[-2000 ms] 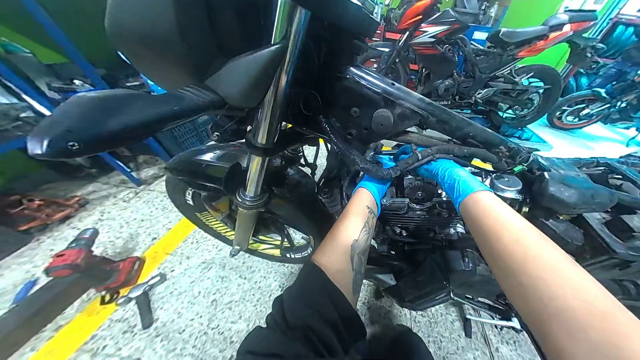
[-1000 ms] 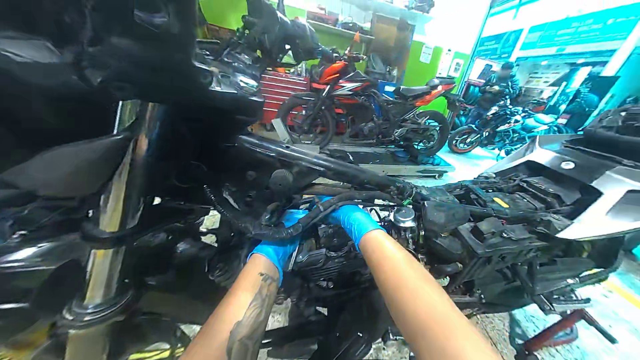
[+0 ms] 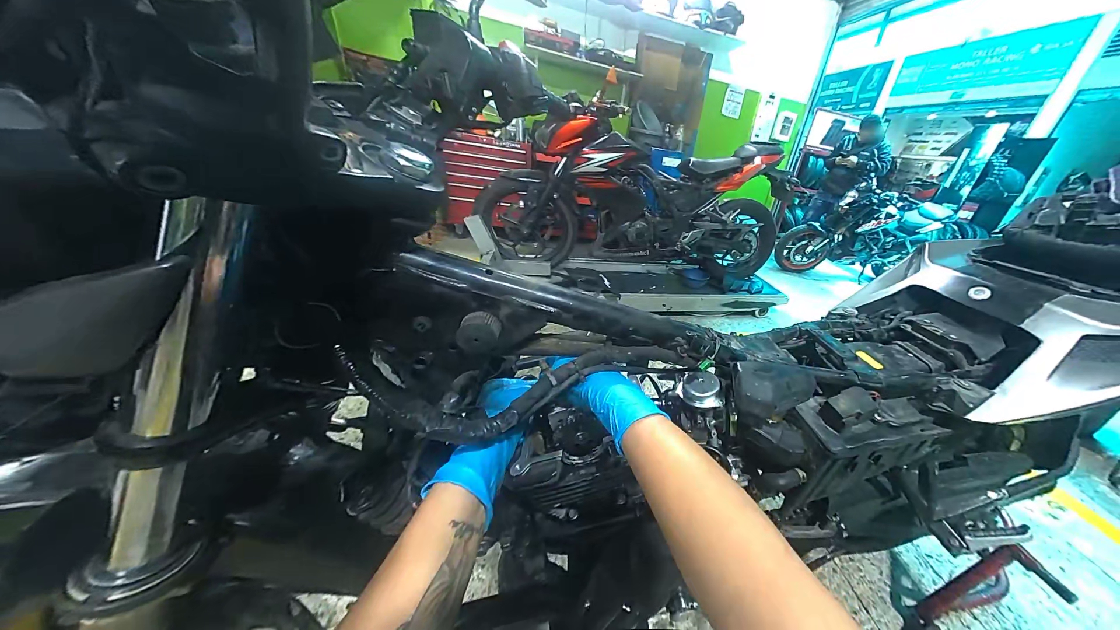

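Observation:
A partly stripped motorcycle stands side-on before me, its black frame tube (image 3: 542, 297) running above the engine (image 3: 569, 481). Both hands wear blue gloves. My left hand (image 3: 490, 437) reaches behind a black wiring harness (image 3: 525, 407) on the engine's left side; its fingertips are hidden. My right hand (image 3: 604, 394) reaches under the same harness above the cylinder head, fingers also hidden. Whether either hand holds something cannot be seen. A carburetor with a round metal cap (image 3: 701, 389) sits just right of my right hand.
The front fork tube (image 3: 157, 420) stands close at left. A red and black motorcycle (image 3: 630, 192) rests on a lift platform (image 3: 700, 293) behind, beside a red tool chest (image 3: 481, 171). Another person (image 3: 862, 157) stands by a motorcycle farther back. A red stand (image 3: 971, 586) is at lower right.
The view has swung up and to the right. Both hands stay at the wiring harness above the engine. The red drill and hammer on the floor, seen earliest, are out of view.

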